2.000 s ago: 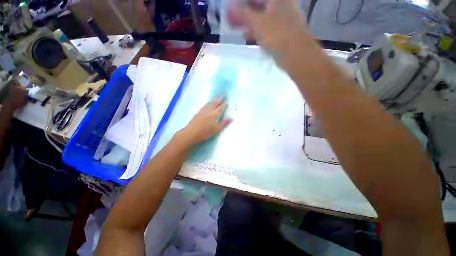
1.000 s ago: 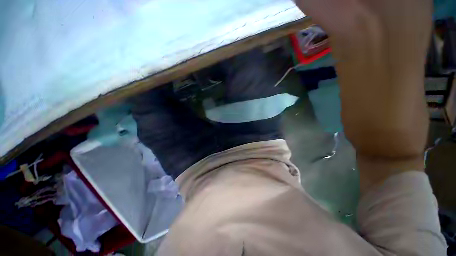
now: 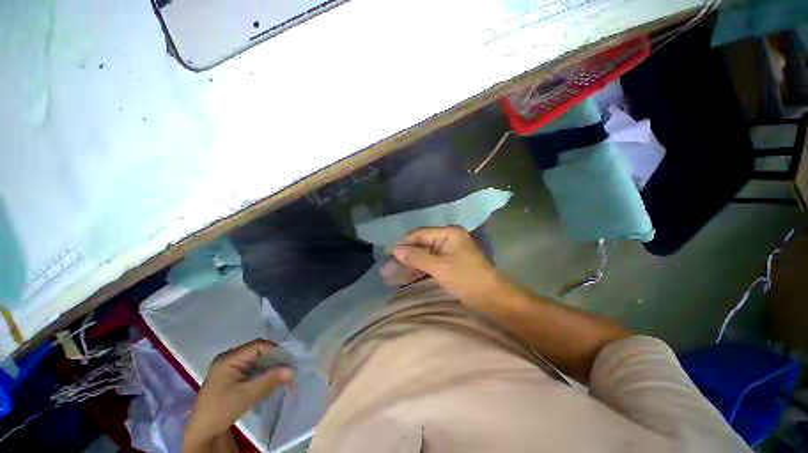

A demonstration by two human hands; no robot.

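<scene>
A pale grey-green fabric strip (image 3: 341, 308) spans between my two hands, low over my lap. My left hand (image 3: 237, 387) holds its lower left end between thumb and fingers. My right hand (image 3: 450, 264) pinches its upper right end. A second pale mint strip (image 3: 438, 215) with a pointed right end lies on my dark-clothed thighs, just beyond my right hand; its left part is partly hidden.
The white table (image 3: 292, 115) with its wooden front edge lies ahead. A red basket (image 3: 576, 88) is under its edge at right, near folded green pieces (image 3: 598, 190). A white-lined bin (image 3: 208, 332) and crumpled white pieces (image 3: 164, 398) are at left; a blue container (image 3: 740, 385) is lower right.
My right arm has come down from the table side to my lap. My left hand has come into view, and a strip is now held between both hands. The pointed strip stays on my thighs.
</scene>
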